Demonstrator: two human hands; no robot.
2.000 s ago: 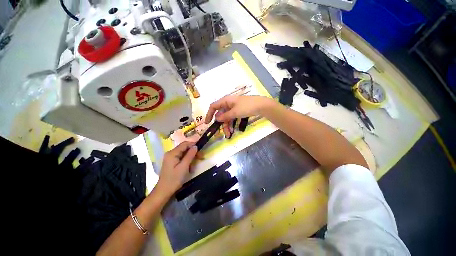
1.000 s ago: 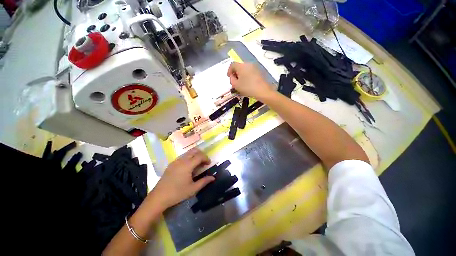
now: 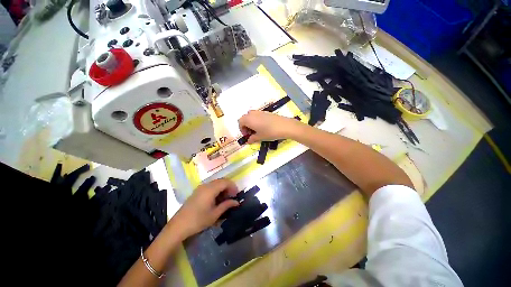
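Several black strips (image 3: 242,220) lie in a small group on the shiny metal plate (image 3: 302,190). My left hand (image 3: 208,206) is at this group, with its fingertips on a strip at the group's left edge. My right hand (image 3: 262,126) is by the pale template (image 3: 212,161), right of the sewing machine head (image 3: 151,112), and pinches a black strip. Two or more black strips lie just below my right hand, and another (image 3: 277,104) lies above it. The needle area is partly hidden under the head.
A large black heap (image 3: 131,207) lies at the left. Another heap (image 3: 358,84) lies at the right, beside the yellow tape roll (image 3: 412,103) and thin dark snips (image 3: 409,132). A clear plastic bag (image 3: 330,25) and blue bin (image 3: 431,22) are behind.
My right hand has moved down and left from the upper template and now pinches a strip. My left hand let go of a strip it held earlier and stays at the plate group.
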